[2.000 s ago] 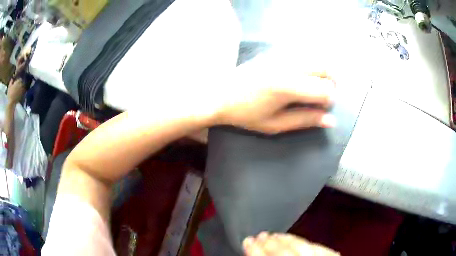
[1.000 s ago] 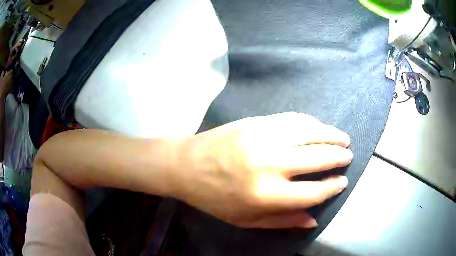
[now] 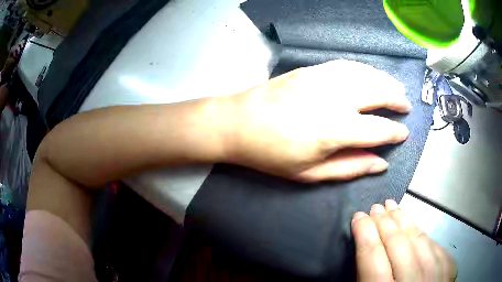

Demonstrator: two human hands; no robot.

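Note:
A dark grey cut panel (image 3: pixel 264 209) lies over the white table and runs up to the needle area (image 3: pixel 429 88) at the right; its lower part hangs over the front edge. My left hand (image 3: pixel 325 124) lies palm down on the panel, fingers spread and pointing right, close to the needle area. My right hand (image 3: pixel 404 242) is at the lower right, cut off by the bottom edge, with its fingertips on the panel's right edge. Whether its thumb is under the cloth is hidden.
The sewing machine head (image 3: pixel 459 58) with a bright green plastic guard (image 3: pixel 426 25) is at the upper right. A small seam guide (image 3: pixel 454 107) sits on the grey machine bed (image 3: pixel 462 165). A stack of dark panels (image 3: pixel 93 60) lies at the upper left, beside a neighbouring machine (image 3: pixel 55 14).
My left hand has come down onto the panel and now lies nearer the needle area. My right hand, out of view one second ago, is back at the panel's edge. The panel has shifted under the machine.

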